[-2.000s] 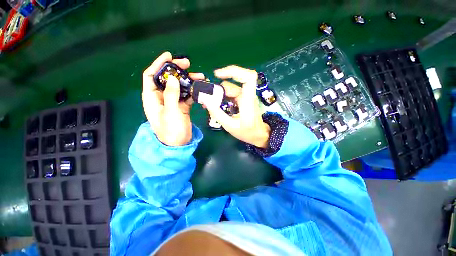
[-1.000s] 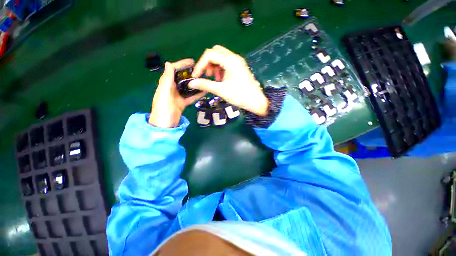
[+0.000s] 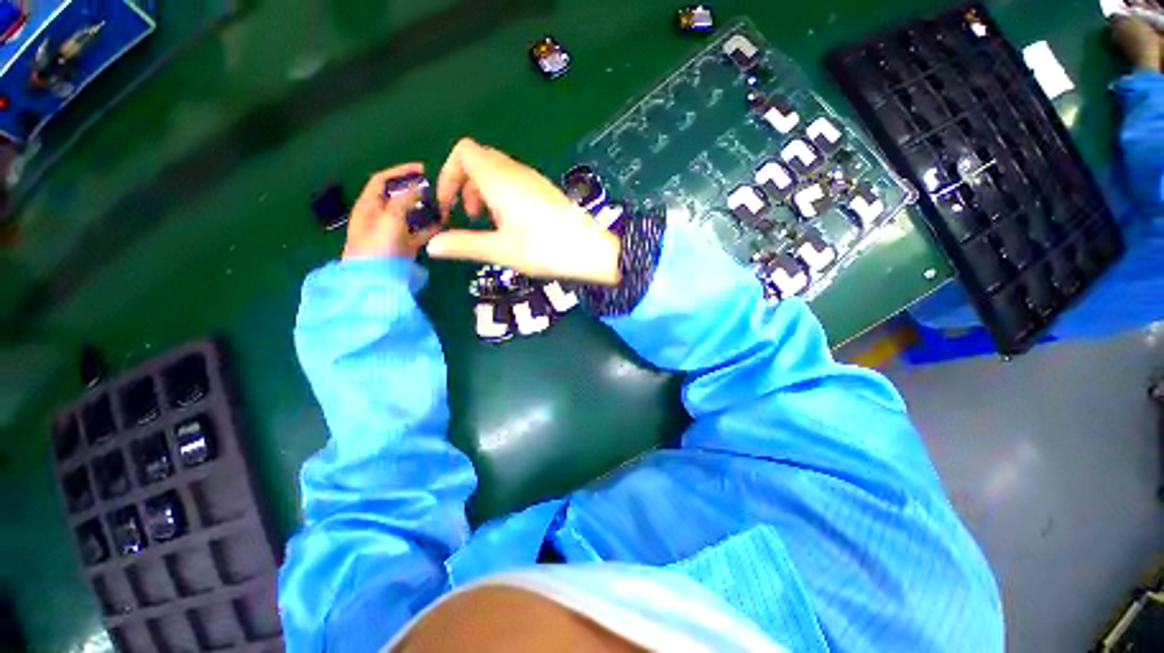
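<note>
My left hand (image 3: 380, 220) holds a small black watch housing (image 3: 411, 202) up in front of me, left of the middle; it is blurred. My right hand (image 3: 508, 220) is beside it, with thumb and fingers apart and nothing visible between them. Its fingertips are close to the housing; I cannot tell if they touch it. A group of loose L-marked parts (image 3: 526, 316) with white faces lies on the green mat below my right hand. A dark rounded unit (image 3: 583, 186) lies behind my right wrist.
A clear blister tray (image 3: 894, 211) with white L-marked parts is at right, and a black plastic tray (image 3: 1008, 255) beyond it. A grey foam tray (image 3: 211, 491) with glossy black watches is at lower left. Spare units (image 3: 550, 56) lie at the back. Another person's arm (image 3: 1140, 166) shows at far right.
The flat L-faced part was in my right hand earlier and no longer shows there. My right fingers have moved off the housing and opened. The view has shifted.
</note>
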